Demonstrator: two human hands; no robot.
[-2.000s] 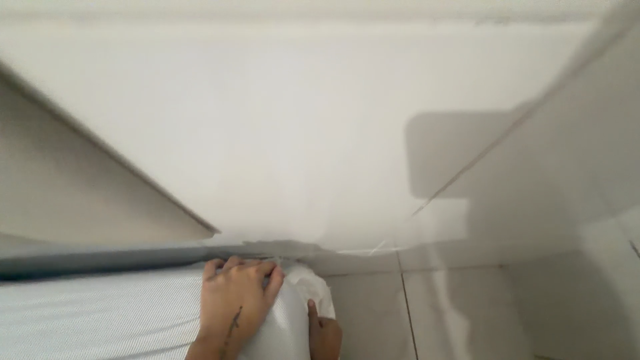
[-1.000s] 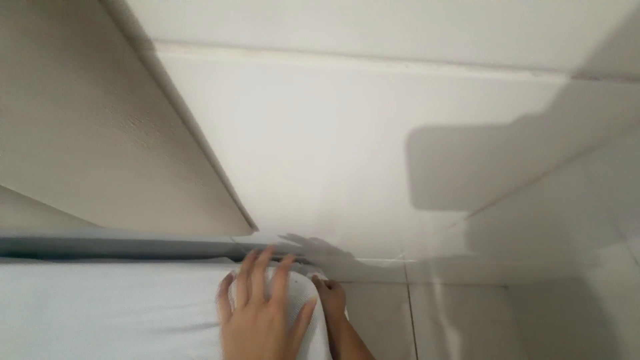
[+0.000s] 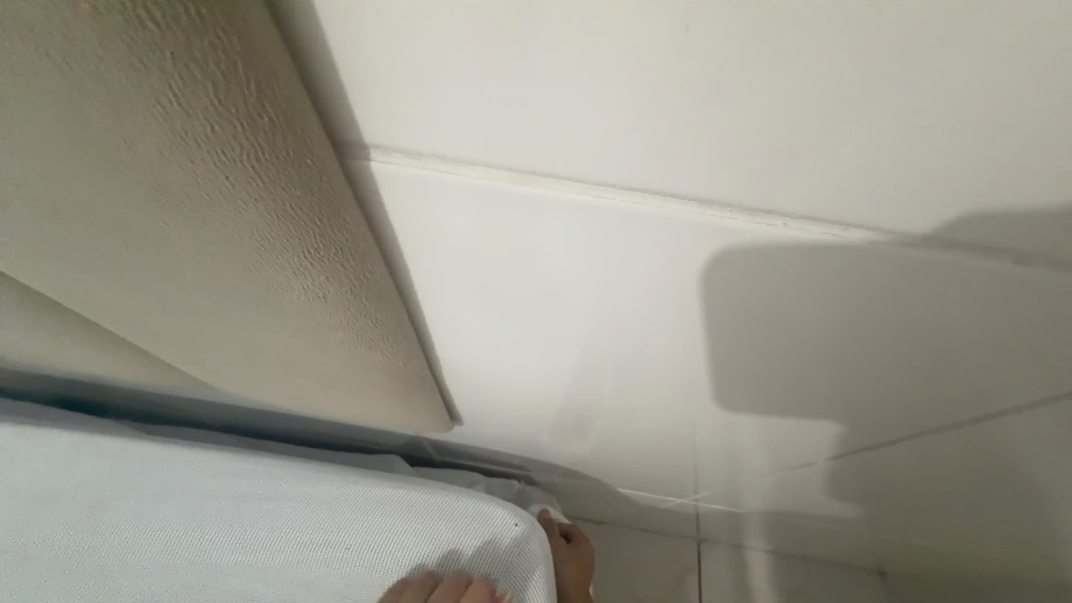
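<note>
A mattress (image 3: 234, 511) in white textured fabric fills the lower left, its rounded corner near the bottom middle. My left hand (image 3: 444, 588) rests on top of the mattress close to that corner, and only its fingers show at the bottom edge. Beyond the corner, my right hand (image 3: 571, 548) pinches a bit of thin whitish cloth (image 3: 536, 497) at the mattress's side. The cloth runs along the far edge of the mattress, loose and wrinkled.
A beige textured panel (image 3: 226, 209) leans or hangs at the upper left, above the mattress. White wall tiles (image 3: 536, 293) stand behind, with a dark narrow gap along the mattress. Floor tiles (image 3: 636, 553) lie at the right; shadows fall across the wall.
My left hand has drawn back from the far edge toward the bottom of the view. My right hand stays by the corner. The view has shifted, showing more of the beige panel.
</note>
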